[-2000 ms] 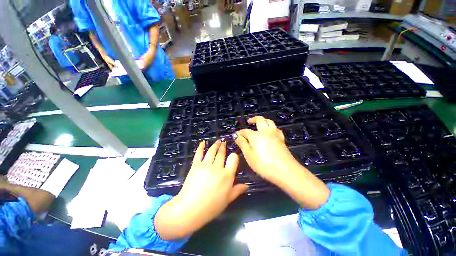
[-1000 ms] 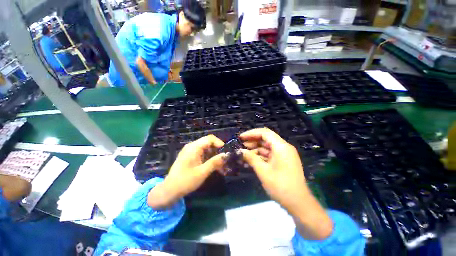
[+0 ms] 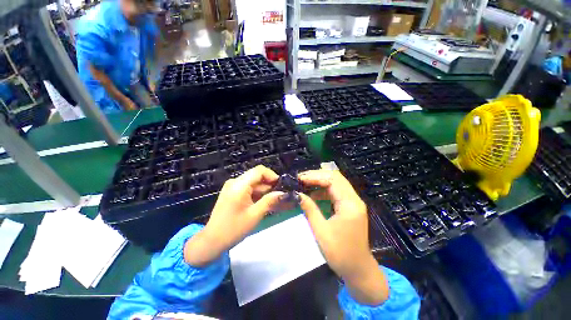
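My left hand [image 3: 241, 209] and my right hand [image 3: 335, 215] are bare and held together in front of me. Both pinch a small black component [image 3: 288, 184] between thumbs and fingertips. The fingers hide parts of its edges. The component is above the near edge of the black blister tray stack [image 3: 206, 147], whose pockets show dark glossy contents. A white sheet [image 3: 275, 259] lies below my hands.
Loose white sheets [image 3: 72, 247] lie at left. A taller tray stack [image 3: 219, 84] stands behind. A second tray stack [image 3: 407, 178] is at right, beside a yellow fan [image 3: 499, 140]. Grey uprights rise at left. A person in blue [image 3: 116, 56] stands across the bench.
My hands first were over the tray pockets, then came up together with the small black component between them. The view has swung to the right, bringing the yellow fan in.
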